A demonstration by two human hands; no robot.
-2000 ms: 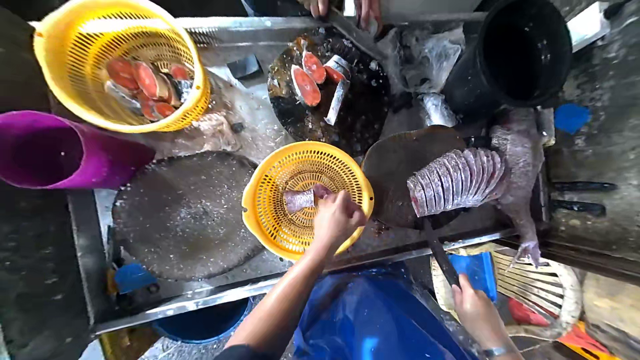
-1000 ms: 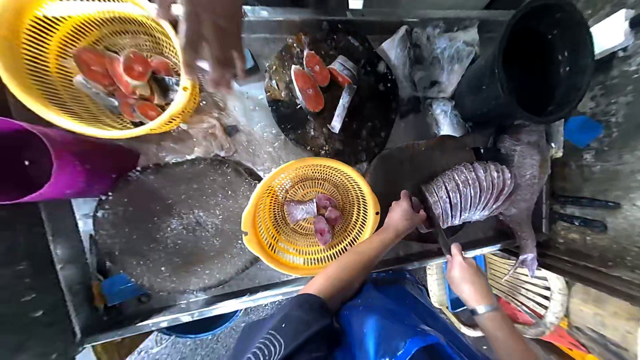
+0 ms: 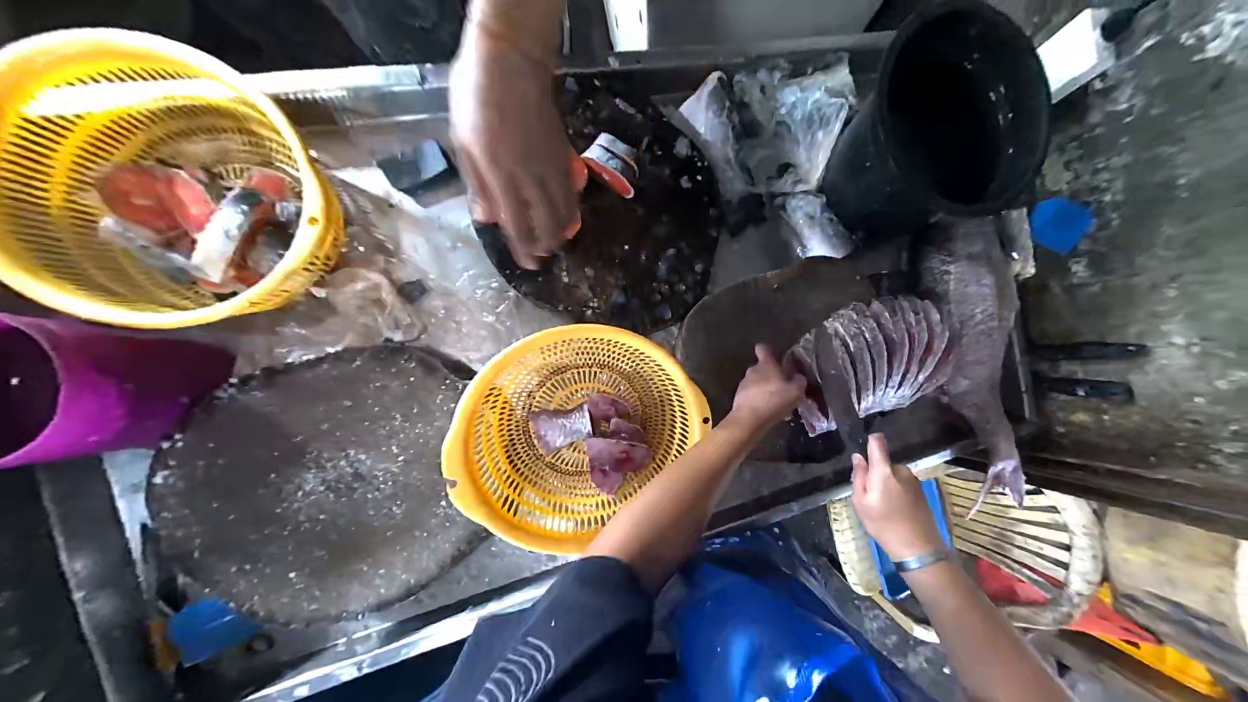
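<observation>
A row of fish slices lies on a dark round chopping board. At the row's left end my left hand grips the end slice. My right hand holds a knife by its handle, its blade between the end slices and the rest of the row. Left of my left hand stands a yellow plastic colander with several fish pieces in it. Right of the slices lies a whole fish, its tail over the counter edge.
Another person's hand reaches over the middle board, by orange-fleshed fish steaks. A yellow basket with more steaks, a purple bucket, a round board, a black bucket and two black-handled knives lie around.
My left hand has left the colander for the fish slices, and the colander shows more pieces than at first. The other person's hand has moved from the basket to the middle board.
</observation>
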